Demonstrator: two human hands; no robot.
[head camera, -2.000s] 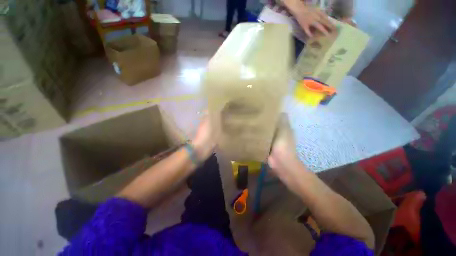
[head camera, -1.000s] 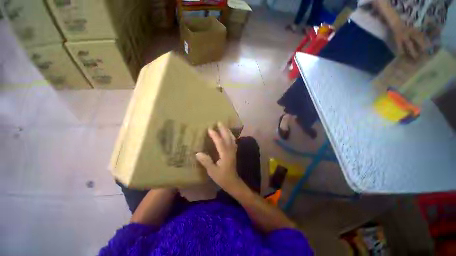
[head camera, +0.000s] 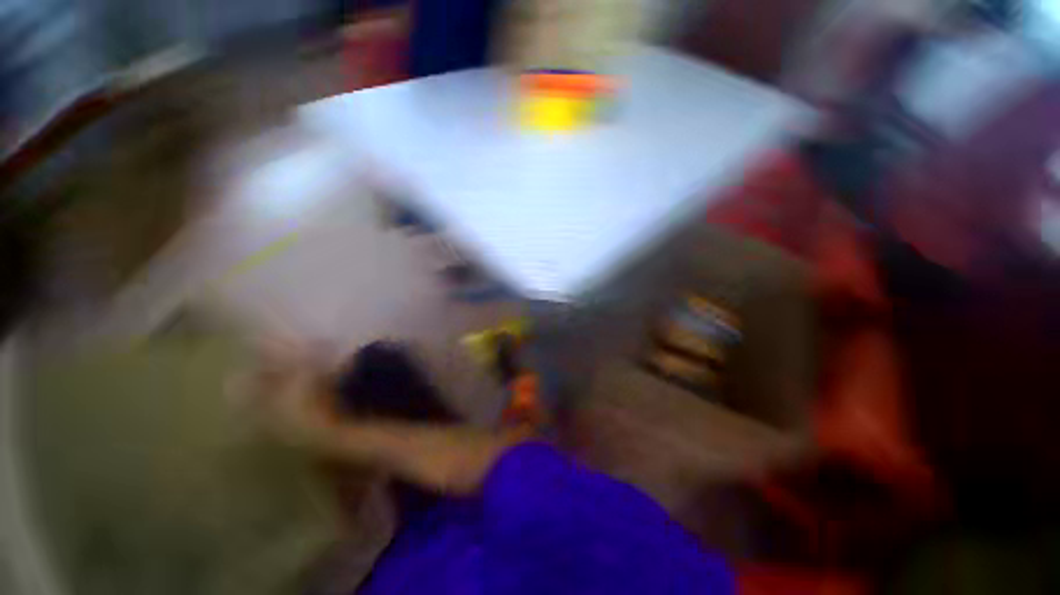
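Observation:
The view is strongly blurred. A large tan carton (head camera: 151, 465) fills the lower left, cut off by the picture's edge. My right forearm reaches left across my lap, and my right hand (head camera: 281, 378) is a blurred shape at the carton's right side. Its fingers cannot be made out, nor whether it grips or only touches the carton. My left hand is not in view.
A pale table (head camera: 546, 186) stands ahead with a yellow and orange tape dispenser (head camera: 560, 102) on it. An open carton (head camera: 761, 331) with small packs inside is at the right, beside red plastic stools (head camera: 866, 384). A yellow and orange item (head camera: 520, 395) lies under the table. A person stands behind the table.
The view has swung right and blurred. The carton that lay on my lap now appears at the lower left. My right hand has moved from the middle to the left of the picture.

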